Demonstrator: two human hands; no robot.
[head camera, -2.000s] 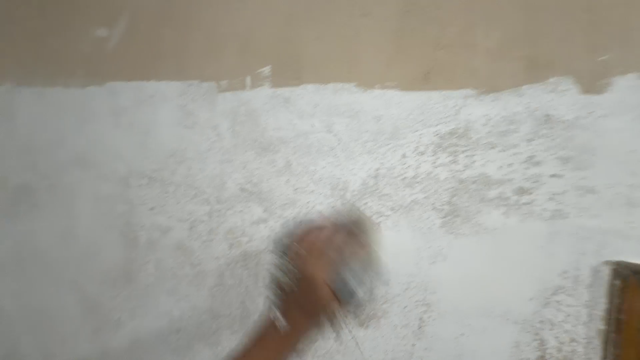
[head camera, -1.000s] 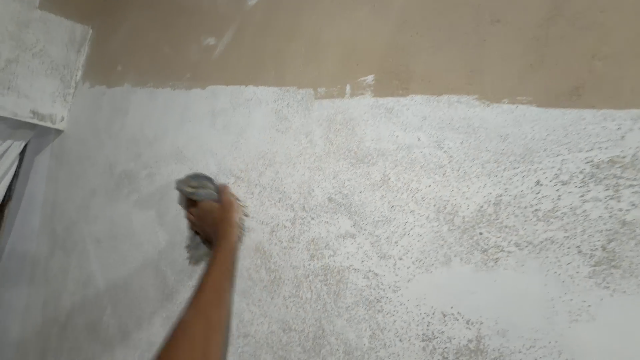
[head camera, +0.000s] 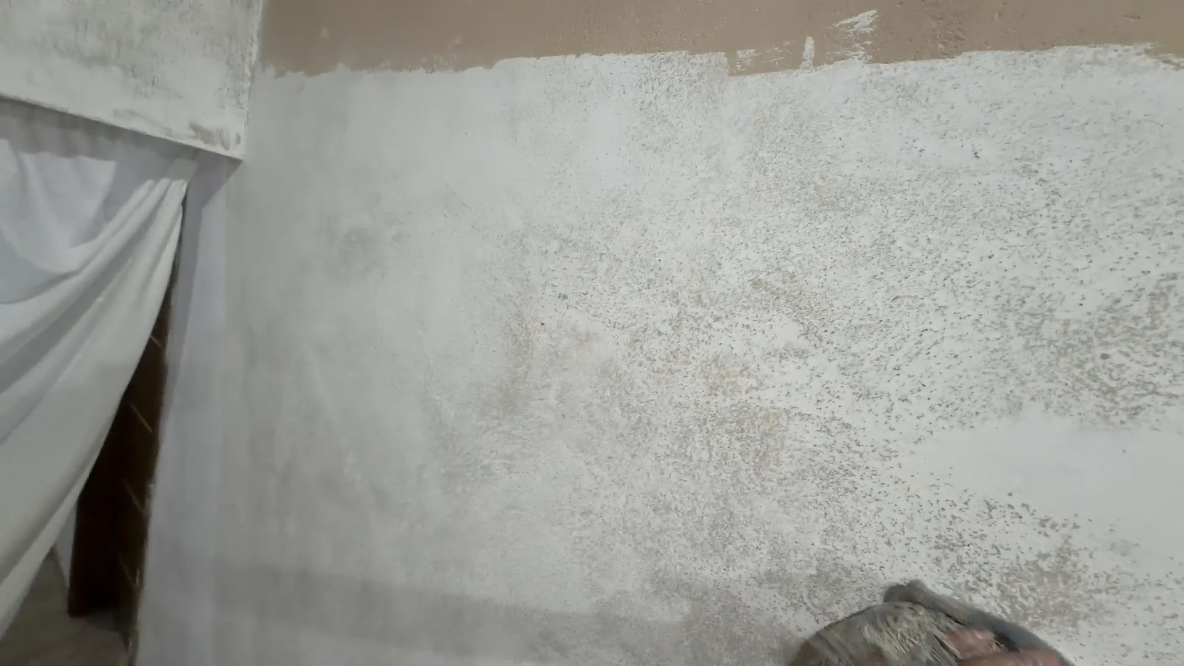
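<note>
My left hand is at the bottom edge, right of centre, only its fingers showing. It grips a grey, dust-covered pad, whose exact kind cannot be told. Beneath and around it spreads a wall coated in mottled white plaster or filler, speckled with grey and brown pits. Whether the pad touches the wall here is unclear. My right hand is out of view.
Bare brown wall runs along the top, above a ragged coating edge. White cloth hangs at the left beside a dark opening. A white-coated ledge juts out at upper left.
My left hand has moved low in the view with the pad; a second ago it was higher and further left. The view has swung left, bringing in the hanging cloth.
</note>
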